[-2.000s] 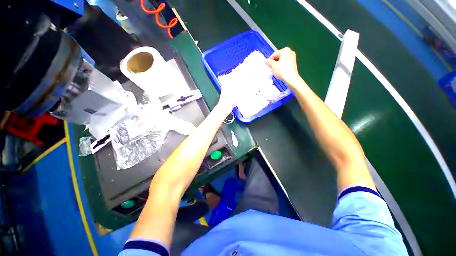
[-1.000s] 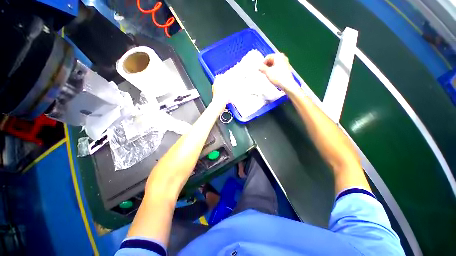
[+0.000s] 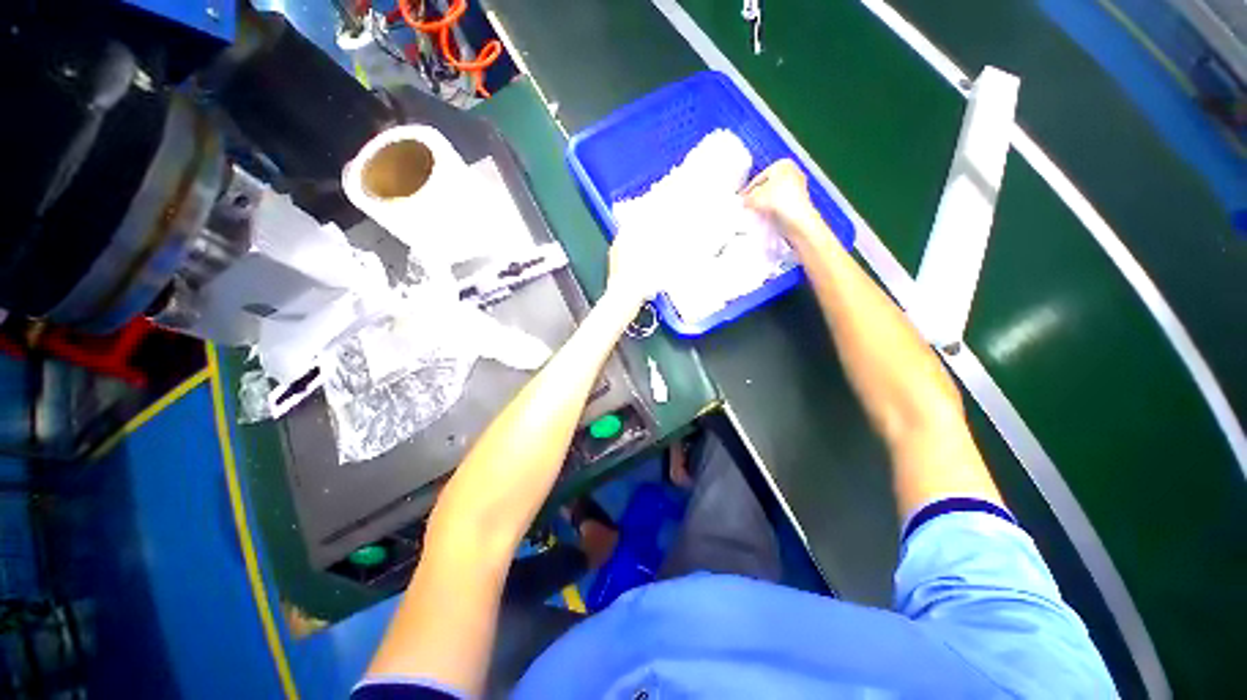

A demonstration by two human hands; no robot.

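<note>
The blue perforated basket [image 3: 615,153] holds a heap of white housing shells [image 3: 704,198], too overexposed to tell apart. My left hand [image 3: 636,260] is at the basket's near left side against the white heap, washed out by glare; its fingers cannot be made out. My right hand [image 3: 780,194] is over the right part of the basket, fingers bent and close together above the shells. Whether it holds a piece cannot be seen.
The dark machine base [image 3: 397,499] has green buttons [image 3: 606,427], crinkled clear film [image 3: 397,397] and a white roll [image 3: 410,178] on it. The dark welder head [image 3: 123,205] is at far left. A white bar [image 3: 968,205] lies on the green belt [image 3: 1094,410]. A small ring [image 3: 641,323] lies beside the basket.
The whole view has shifted slightly, with the bench and basket a little further right. Both hands stay at the basket; my right hand's fingers have made small movements over the shells.
</note>
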